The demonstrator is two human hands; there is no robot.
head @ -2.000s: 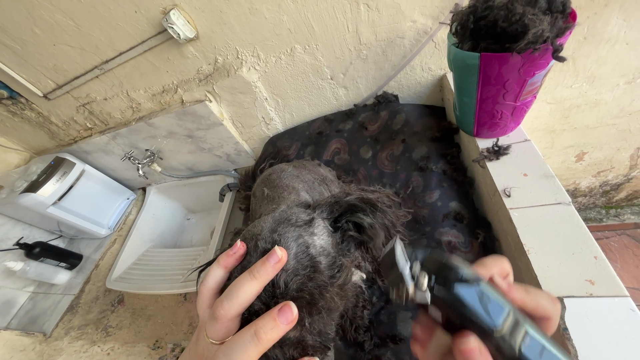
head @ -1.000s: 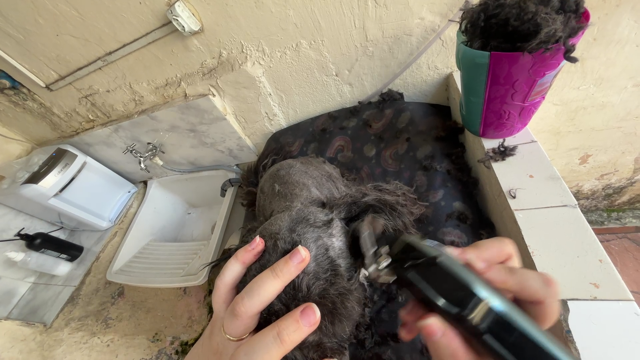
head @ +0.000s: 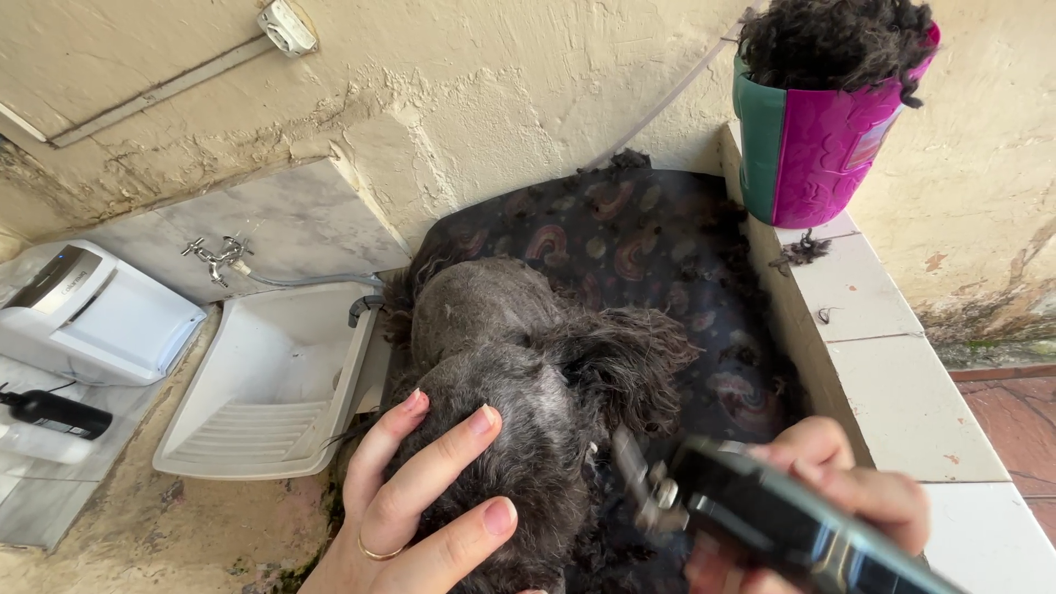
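A dark-haired dog (head: 495,396), its back clipped short, is on a dark patterned cloth (head: 610,223). Longer shaggy hair hangs from its ear (head: 631,355). My left hand (head: 429,503), with a thin ring, rests on the dog's head with fingers spread. In my right hand (head: 833,487) is a black electric hair clipper (head: 792,520), slightly blurred. Its metal blade (head: 648,487) is beside the right side of the head, near the ear; whether it touches the hair I cannot tell. The dog's face is hidden.
A purple and teal bucket (head: 833,148) heaped with cut hair (head: 833,41) stands on the white tiled ledge (head: 883,379). At left are a white washbasin (head: 272,388), a metal tap (head: 219,257), a white appliance (head: 124,322) and a black bottle (head: 58,414). Loose tufts (head: 802,249) lie about.
The clipper was against the hair beside the ear one second ago; it has since moved slightly down and right. My left hand stays on the dog's head.
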